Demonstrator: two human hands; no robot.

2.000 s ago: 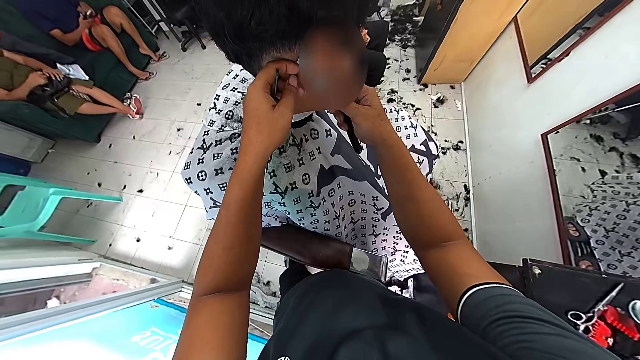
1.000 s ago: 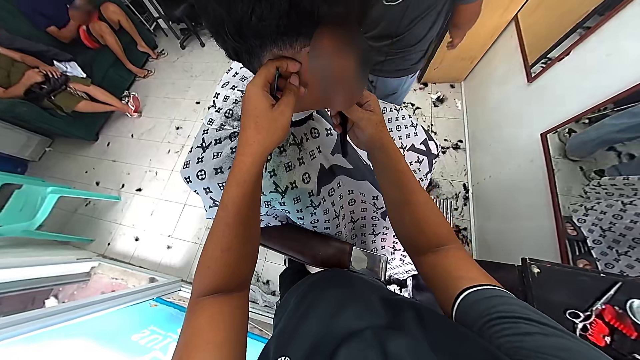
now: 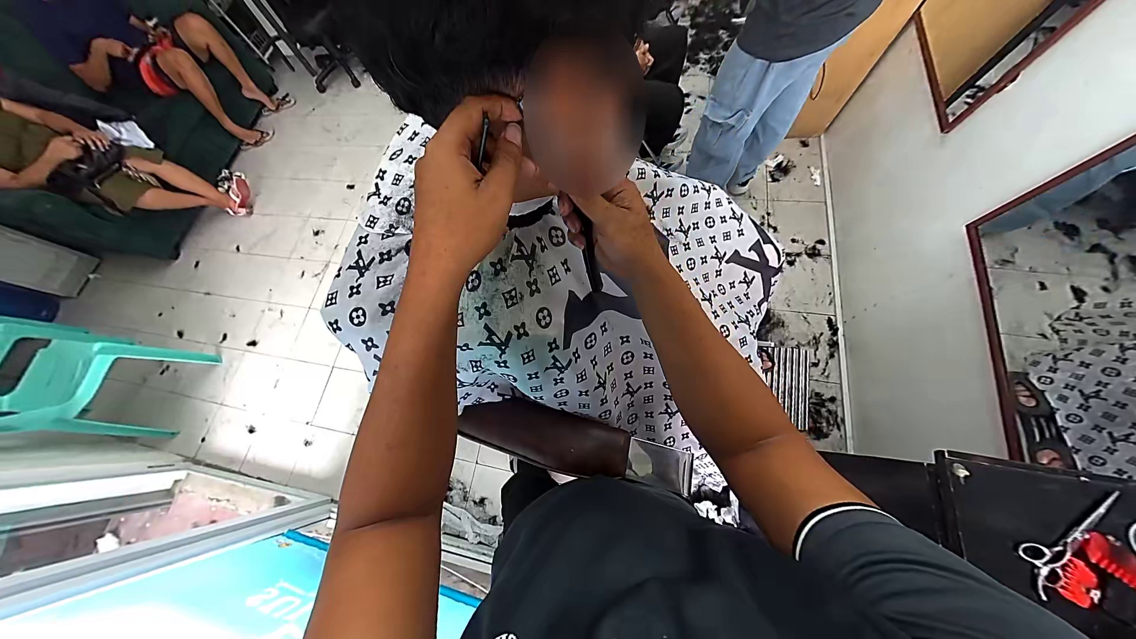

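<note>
A seated person wears a white patterned barber cape (image 3: 532,328) with dark monograms. My left hand (image 3: 470,177) is at the side of the head by the ear, pinching a thin dark tool (image 3: 483,142), perhaps a razor; its tip is hidden. Under the chin, my right hand (image 3: 617,222) holds a black handled tool (image 3: 588,253), perhaps a comb, that points down over the cape. Black hair (image 3: 444,53) covers the top of the head.
A dark padded armrest (image 3: 550,437) lies between me and the cape. Scissors (image 3: 1065,550) and red clip-like items (image 3: 1078,581) rest on the black counter at right. A green plastic chair (image 3: 71,377) stands left. Several people are nearby; one in jeans (image 3: 741,115) stands beyond. Cut hair litters the floor.
A person in jeans, not seen two seconds ago, has come into view behind the seated person and has shifted to the right since one second ago. Both my hands remain near the face.
</note>
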